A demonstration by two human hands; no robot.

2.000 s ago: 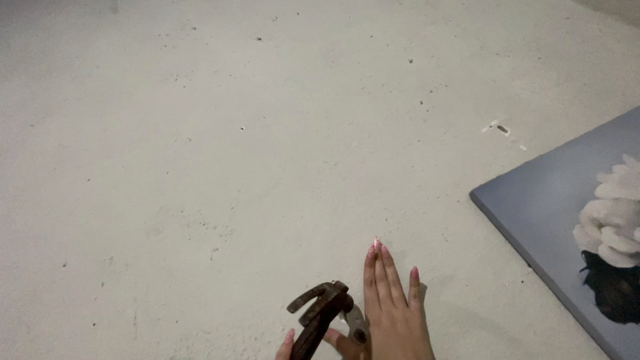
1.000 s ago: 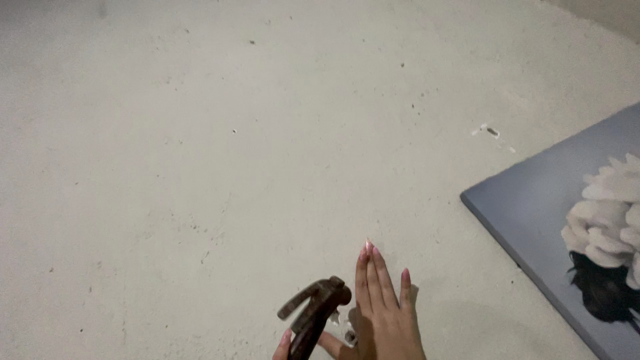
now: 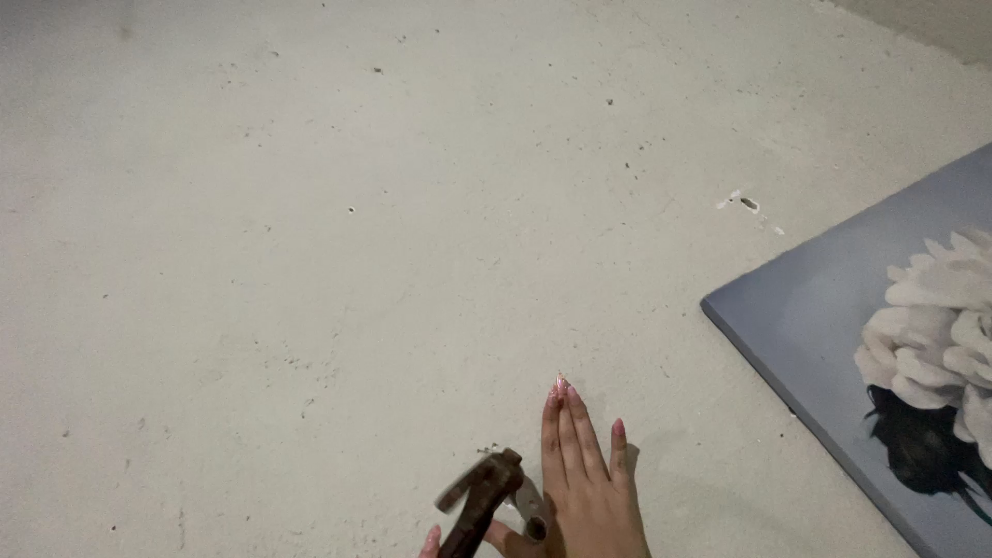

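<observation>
Low in the head view, my right hand (image 3: 593, 492) lies flat on a pale, rough wall (image 3: 372, 294), back toward me. Three of its fingers are together and the little finger stands apart. Its thumb reaches left behind the hammer. A dark, worn claw hammer (image 3: 496, 477) is just left of this hand, claw to the left, partly blurred. Of my left hand (image 3: 430, 542) only a fingertip shows, beside the hammer's handle at the bottom edge; the rest is out of frame. Whatever may be between the right thumb and fingers is hidden.
A canvas (image 3: 783, 310) painted with pale flowers and a dark form on blue-grey is at the right, its corner toward my right hand. Above it the wall has a chipped hole (image 3: 749, 204). A small hole (image 3: 351, 209) is further left.
The hammer's head has moved and turned slightly beside my right hand, its striking end more visible now than one second ago. My right hand stays flat on the wall.
</observation>
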